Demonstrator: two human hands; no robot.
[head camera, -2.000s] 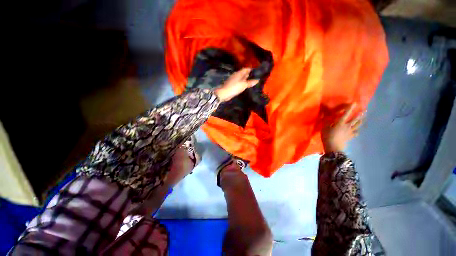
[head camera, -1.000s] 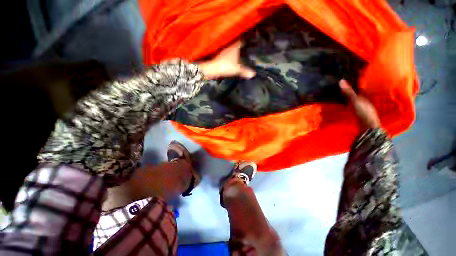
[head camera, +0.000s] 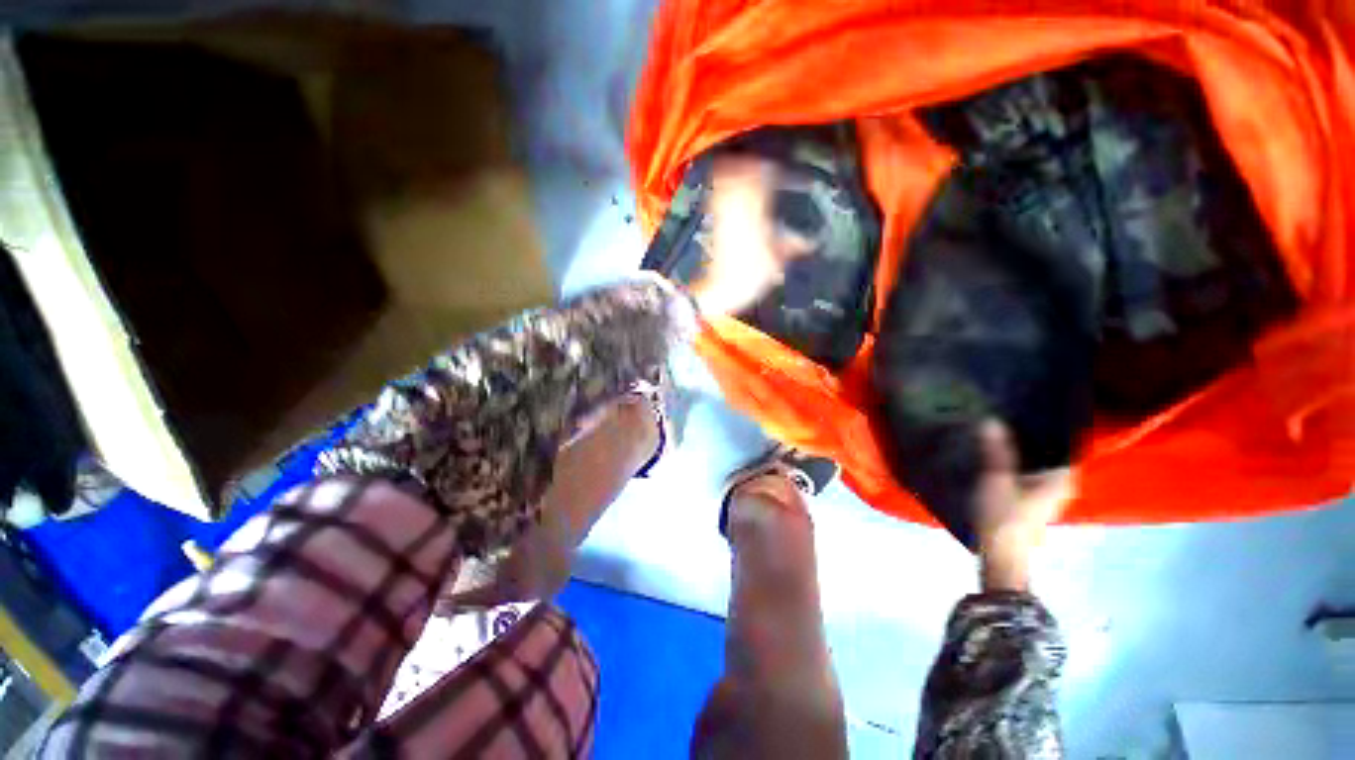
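The large orange bag (head camera: 1174, 483) lies open on the floor, with several camouflage panels (head camera: 1174, 223) inside. My right hand (head camera: 1018, 498) is blurred and grips the lower end of a dark camouflage panel (head camera: 981, 327) at the bag's front rim. My left hand (head camera: 739, 245) is blurred and lies over another camouflage panel (head camera: 825, 245) at the bag's left opening; whether its fingers hold the panel cannot be told.
An open cardboard box (head camera: 446, 223) stands at the left. Blue material (head camera: 654, 661) shows below it and under my legs. My feet are on the pale floor (head camera: 654, 512) below the bag. A dark pile is at the far left edge.
The bag's mouth is opened wider and shows more panels. My right hand has come down and left and now holds a dark panel. The view has shifted, showing more of the box.
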